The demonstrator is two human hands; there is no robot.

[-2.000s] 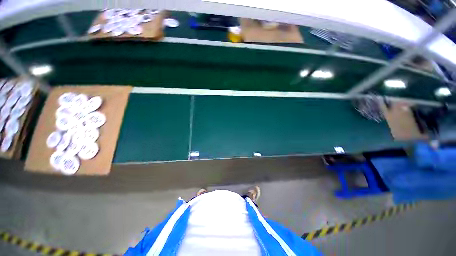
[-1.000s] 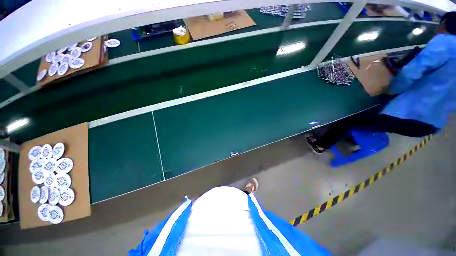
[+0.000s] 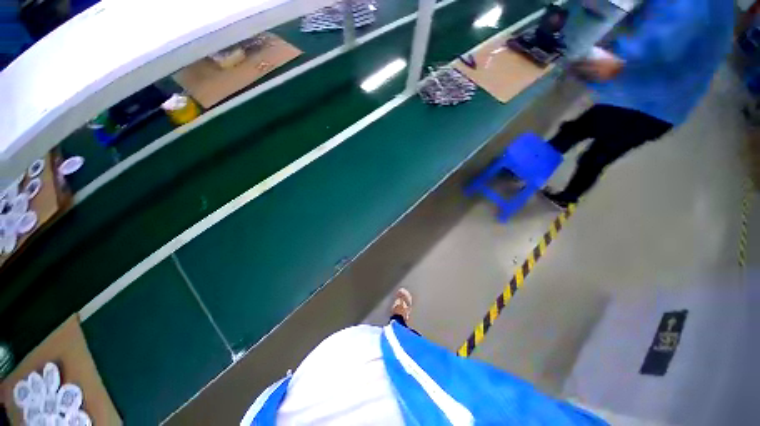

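Neither of my hands is in the picture. The green bench top (image 3: 275,241) lies nearest in front of me, running from the lower left to the upper right. White round parts (image 3: 52,398) lie on a tan cardboard mat (image 3: 92,378) at the lower left, cut off by the edge. A heap of small silvery-dark parts (image 3: 447,86) lies on the bench farther along, beside another cardboard mat (image 3: 510,73).
A person in a blue smock (image 3: 667,58) stands at the far bench end. A blue stool (image 3: 521,170) stands on the floor near yellow-black tape (image 3: 521,279). A pale post (image 3: 419,46) rises behind the bench. A yellow container (image 3: 182,110) sits across the conveyor.
The view has swung to the right along the bench. The round parts have shifted to the lower left. The other worker, seated beforehand, now stands, and the blue stool is unoccupied.
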